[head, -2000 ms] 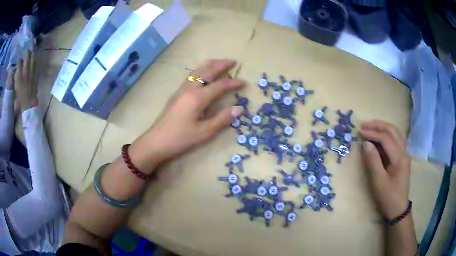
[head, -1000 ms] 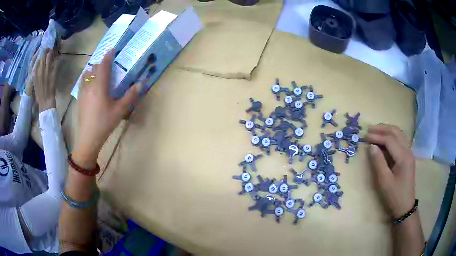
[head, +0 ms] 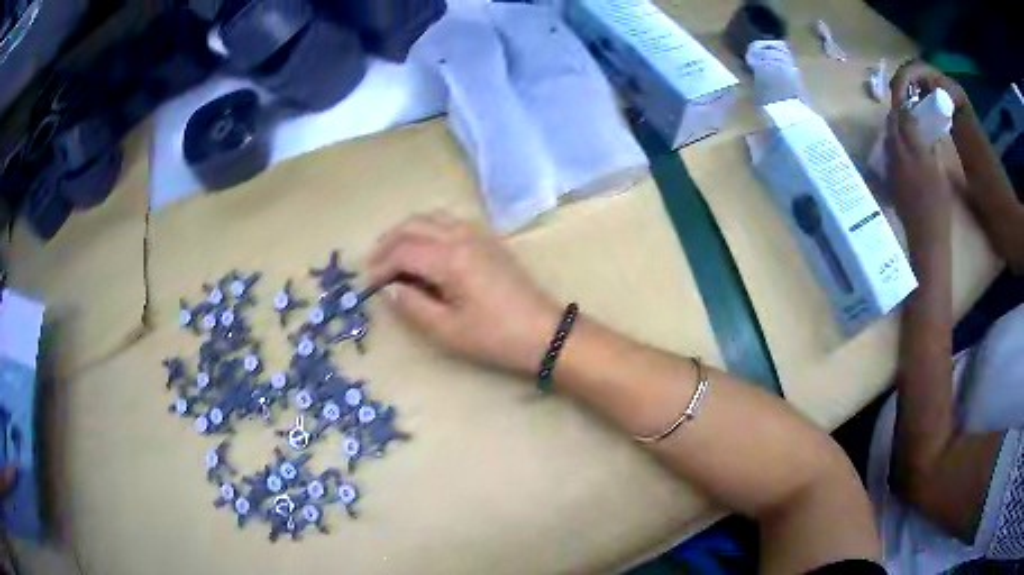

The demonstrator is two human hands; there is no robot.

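Many small dark grey hubs with stubby arms, many showing pale round centres, lie in a loose cluster on tan paper. A few shiny loops lie among them. My right hand is low at the cluster's upper right edge, palm down and slightly blurred. Its fingertips meet the arm of one hub; whether they grip it is hidden. A light blue and white box stands at the left edge, cut off. A sliver of skin beside it may be my left hand.
White sleeves lie beyond my right hand. Dark cups are piled at the back left on a white sheet. Retail boxes lie on the right, past a green strip. Another person's hands hold something white.
The view has swung right, so the cluster now appears at the left. A box now stands nearer, at the left edge. My right hand remains beside the same edge of the cluster.
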